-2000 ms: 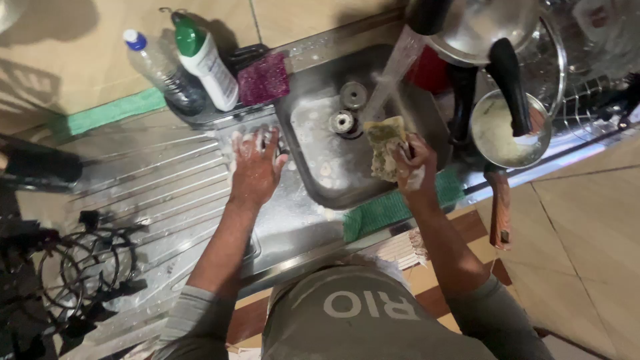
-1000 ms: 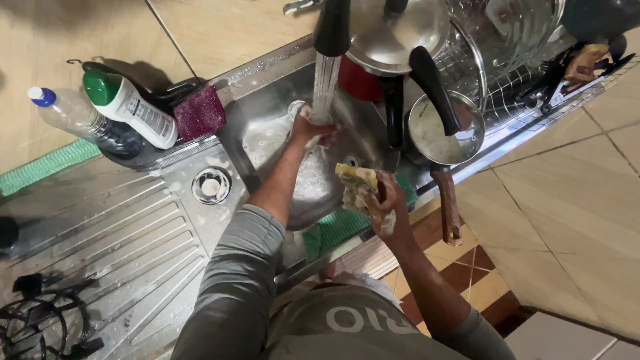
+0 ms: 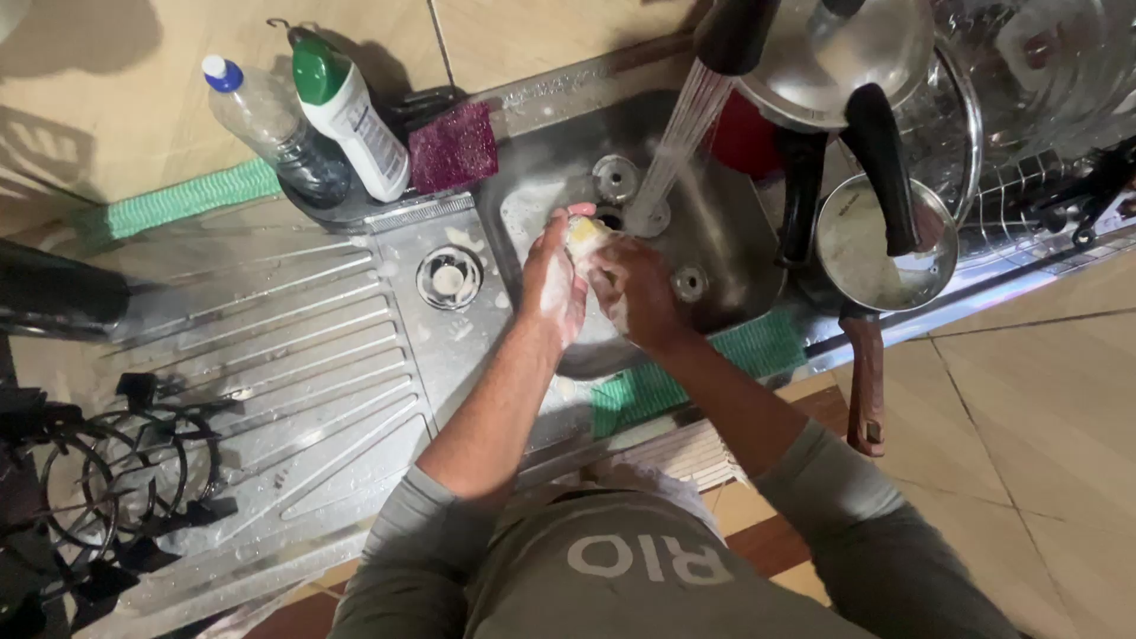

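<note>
Both hands meet over the stainless steel sink basin [image 3: 728, 275]. My right hand [image 3: 637, 288] grips a soapy yellow sponge [image 3: 586, 235], mostly hidden by fingers and foam. My left hand [image 3: 555, 280], with suds along its palm, touches the sponge from the other side; whether it grips it is hard to tell. Water streams from the black faucet head [image 3: 732, 40] just behind the hands. Round metal pieces, one of them a small disc [image 3: 689, 283], lie in the basin. A round metal drain fitting [image 3: 450, 278] sits on the steel left of the basin.
Behind the ribbed drainboard [image 3: 328, 355] stand a clear bottle [image 3: 257, 115] and a white bottle [image 3: 359, 133], beside a maroon cloth [image 3: 454, 149]. Green cloth [image 3: 754, 355] covers the front edge. Pots, including a saucepan [image 3: 874, 284], crowd the right; black burner grates [image 3: 133, 470] lie left.
My left hand has moved from under the water stream to the sponge in my right hand. Two seconds ago it lay on the steel left of the basin.
</note>
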